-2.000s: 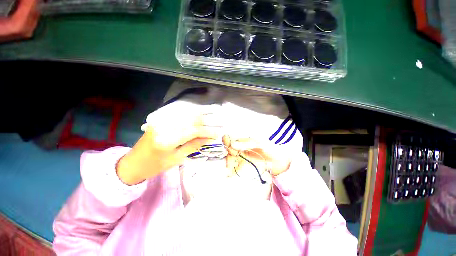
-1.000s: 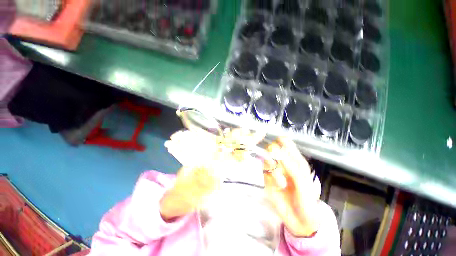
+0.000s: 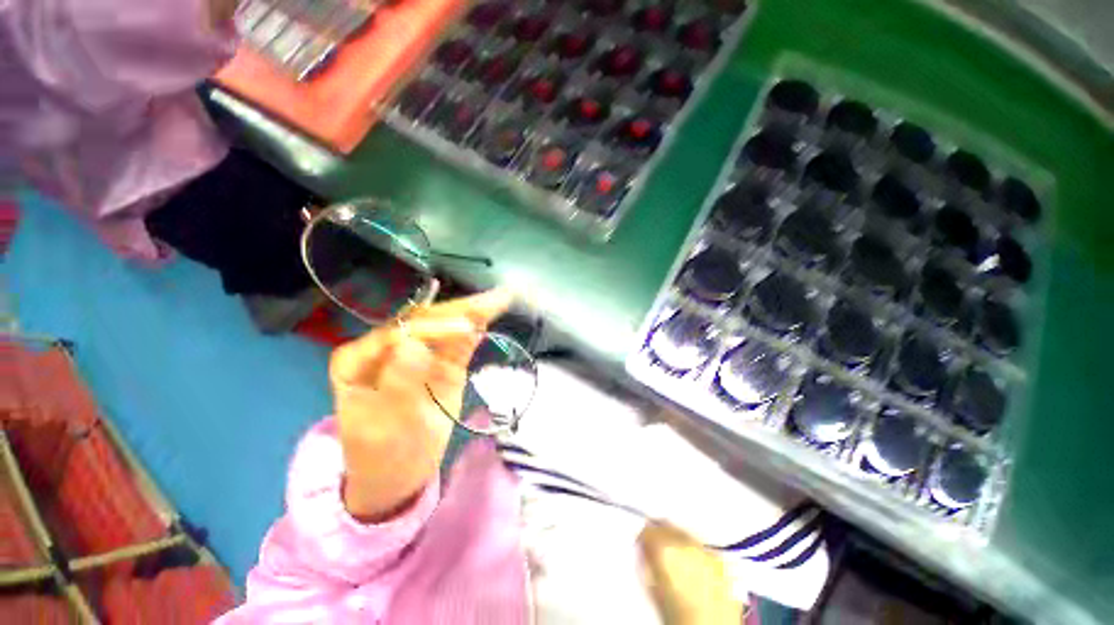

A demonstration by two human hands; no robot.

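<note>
My left hand [image 3: 403, 397] holds a pair of eyeglasses [image 3: 430, 293] near the middle of the frame, raised in front of the bench edge. The glasses have a thin wire frame and large round clear lenses, one lens on each side of the fingers. My right hand [image 3: 694, 584] is low at the bottom edge, blurred and cut off, over the white garment; its fingers are not clear. The white garment with navy stripes [image 3: 776, 549] lies on my lap. A clear blister tray [image 3: 638, 354] of glossy black discs lies on the green bench to the right.
A second clear tray [image 3: 599, 223] with red-marked discs lies left of it on the green bench [image 3: 1081, 403], beside an orange-red board [image 3: 348, 73]. A person's pink sleeve [image 3: 122, 73] is at upper left. Red crates [image 3: 37, 403] stand on the blue floor [image 3: 159, 330] at lower left.
The view has swung left, bringing more of both trays into sight. My hands have separated: the left has lifted the glasses off the white cloth, and the right has dropped toward the bottom edge.
</note>
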